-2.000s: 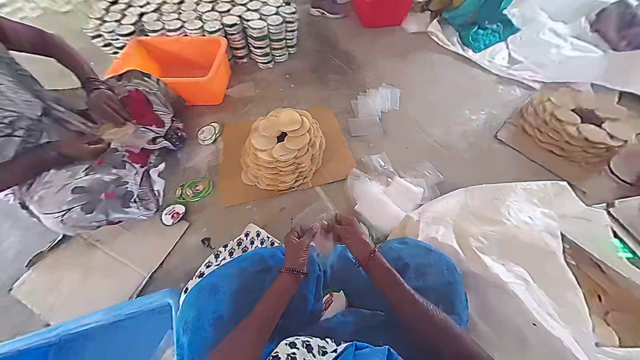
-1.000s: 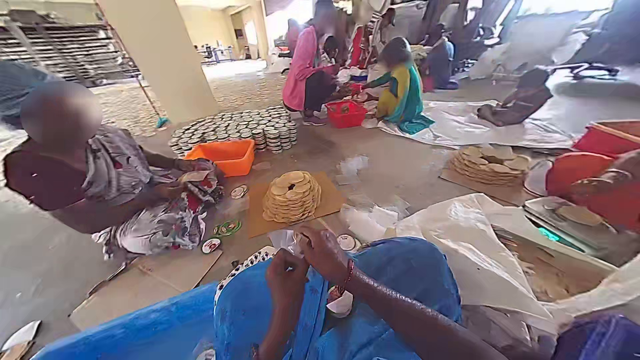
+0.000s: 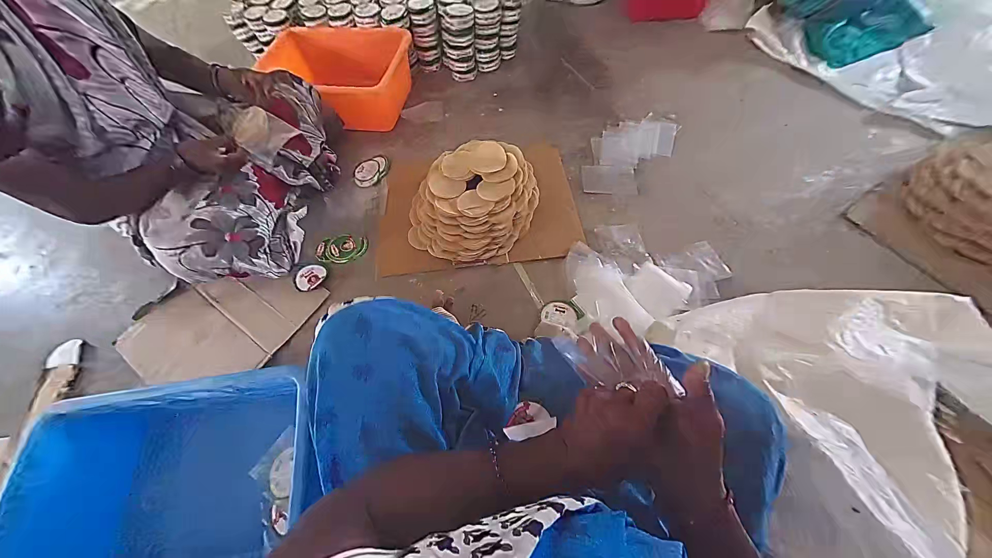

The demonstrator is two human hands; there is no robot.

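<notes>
My left hand (image 3: 616, 426), with a ring on one finger, crosses over my right hand (image 3: 694, 449) above my right thigh. Between them is a clear plastic bag (image 3: 577, 356), stretched over spread fingers; the overlap hides part of the grip. On my lap lies a round labelled piece (image 3: 529, 418) with a white flap. Ahead, thin tan discs (image 3: 474, 203) are piled in a ring on a cardboard sheet (image 3: 554, 201). Clear plastic bags (image 3: 608, 291) lie loose past my right knee, beside a round labelled pack (image 3: 558, 314).
A blue tub (image 3: 155, 465) stands at my left, near flat cardboard (image 3: 225, 325). A seated person (image 3: 225, 155) handles a tan disc beside an orange bin (image 3: 341, 74). Stacked round packs (image 3: 457, 39) stand behind. White sheeting (image 3: 837, 372) spreads at right; another disc pile (image 3: 957, 198) lies beyond.
My hands have moved to the right over my thigh and now overlap; two seconds ago they were side by side between my knees. The view tilted up, then down again.
</notes>
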